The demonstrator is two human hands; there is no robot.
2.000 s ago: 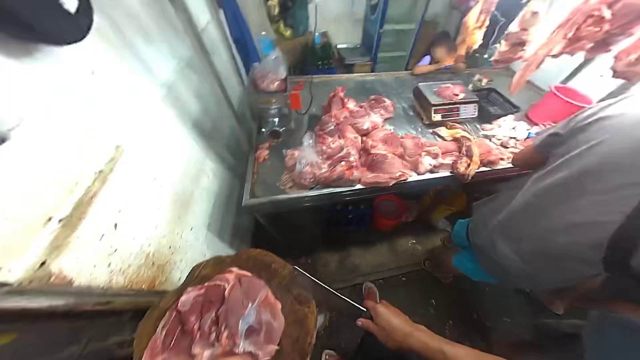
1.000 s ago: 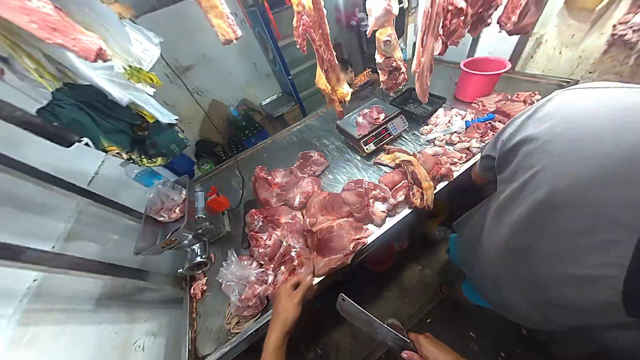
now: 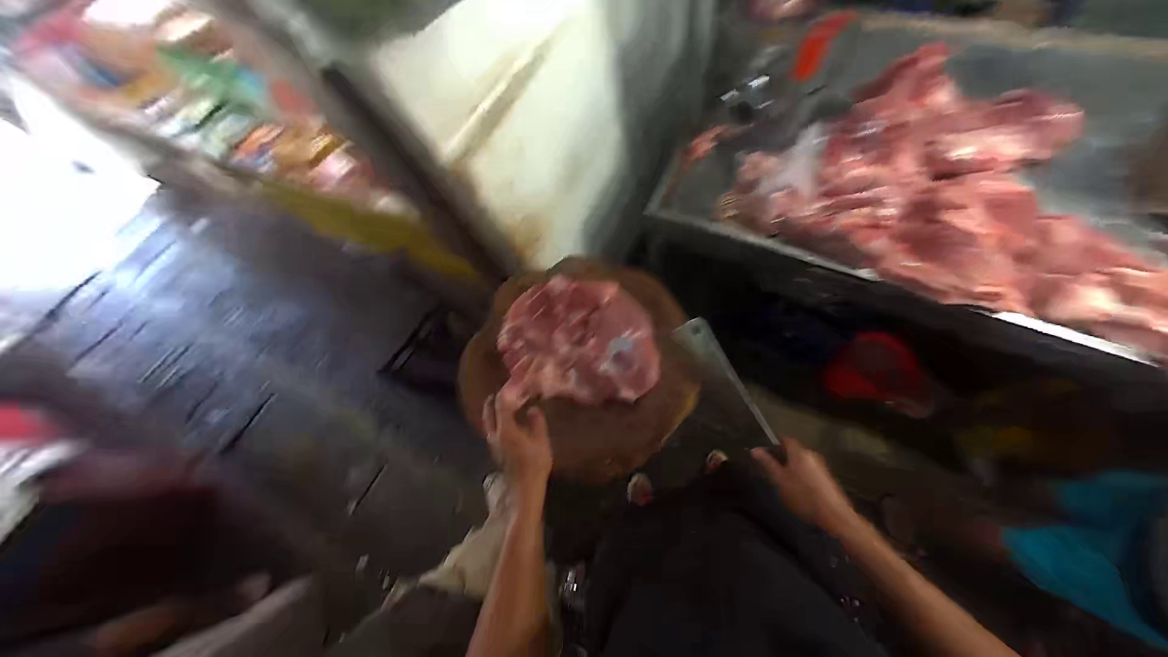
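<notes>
A slab of raw meat (image 3: 584,338) lies on a round wooden chopping block (image 3: 602,443) in the middle of the view. My left hand (image 3: 520,438) is at the meat's lower left edge, with its fingers on or against it; blur hides whether they grip it. My right hand (image 3: 803,479) is closed around the handle of a cleaver (image 3: 730,379). The blade points up and left, its tip beside the right rim of the block.
A metal counter (image 3: 766,239) heaped with raw meat (image 3: 940,201) stands at the upper right. A red container (image 3: 876,367) is beneath it. A pale panel (image 3: 520,119) rises behind the block. Someone's blue garment (image 3: 1086,547) shows at the lower right.
The view has swung from the counter down to the block. My left hand, at the counter's meat a second ago, is now at the meat on the block. The cleaver stays in my right hand.
</notes>
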